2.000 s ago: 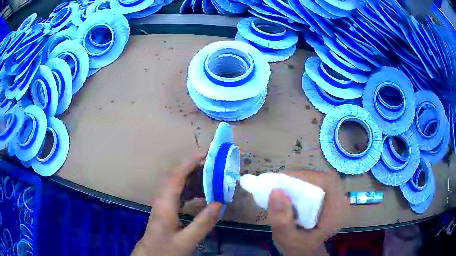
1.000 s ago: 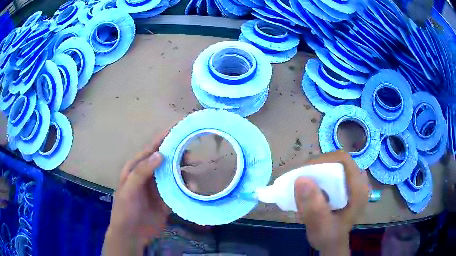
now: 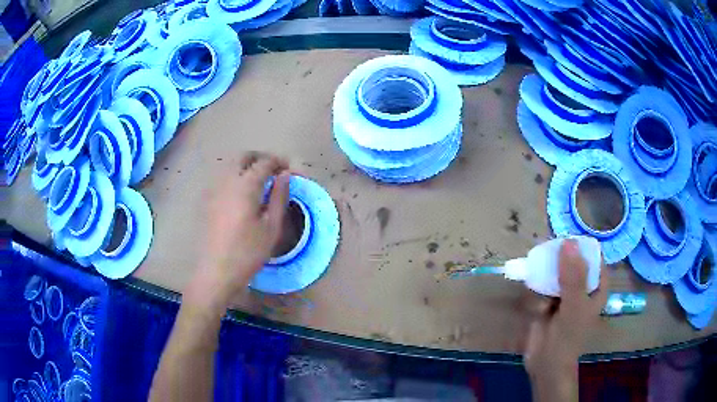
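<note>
One disc piece (image 3: 318,235), a pale ring with a large centre hole, is on or just above the brown table covering at centre left. My left hand (image 3: 244,228) is over its left part, fingers at the collar; the hand is blurred and hides that side. My right hand (image 3: 562,314) holds the white glue bottle (image 3: 546,267) on its side, its thin teal tip pointing left, low over the table and apart from the disc. A neat stack of discs (image 3: 397,118) stands behind, at mid-table.
Heaped discs (image 3: 118,149) lie at left. More heaped discs (image 3: 597,196) lie at right, with many tilted ones behind. A small teal and white tube (image 3: 625,304) lies beside my right hand. The dark table edge curves in front. A blue crate with loose rings (image 3: 55,314) is below left.
The disc has moved left and down from in front of me, away from the bottle. My right hand has moved the bottle right. The view has shifted left.
</note>
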